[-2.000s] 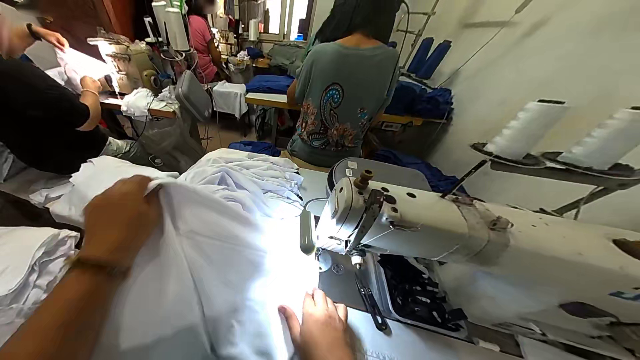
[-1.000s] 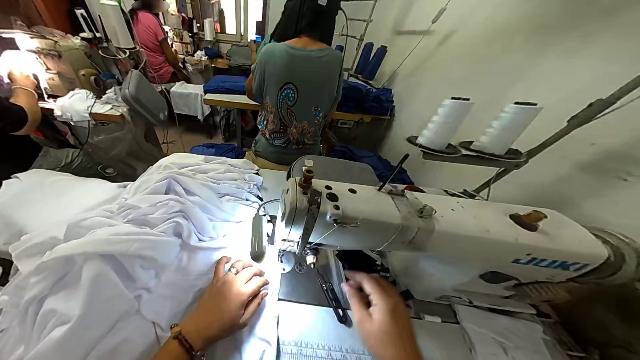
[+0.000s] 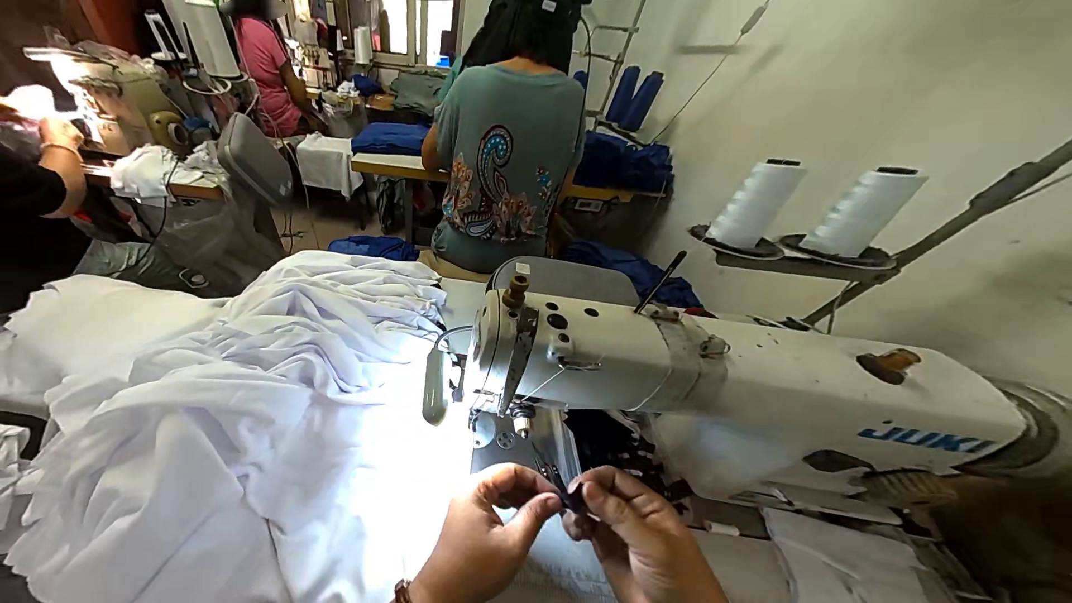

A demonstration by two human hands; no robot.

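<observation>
My left hand [image 3: 494, 532] and my right hand [image 3: 641, 532] meet in front of a white Juki industrial sewing machine [image 3: 754, 368]. Between their fingertips they pinch a small dark piece of fabric [image 3: 573, 499]. Just beyond it, partly hidden by the fingers, a dark tool that looks like thread snips [image 3: 546, 469] lies on the machine bed. White fabric [image 3: 251, 402] is heaped left of the needle area, lit by a small lamp [image 3: 435, 387]. Several small dark pieces [image 3: 615, 440] lie in a container behind the machine arm.
Two white thread cones [image 3: 863, 211] stand on a holder at the right. A person [image 3: 511, 159] sits ahead, back turned, beside blue fabric [image 3: 389, 138]. Another person works at a machine at the far left; a third is farther back. Folded white fabric [image 3: 837, 548] lies at lower right.
My left hand has left the white fabric and come to my right hand, which has drawn back from beside the machine bed. The small dark piece is now between them. The white fabric lies released.
</observation>
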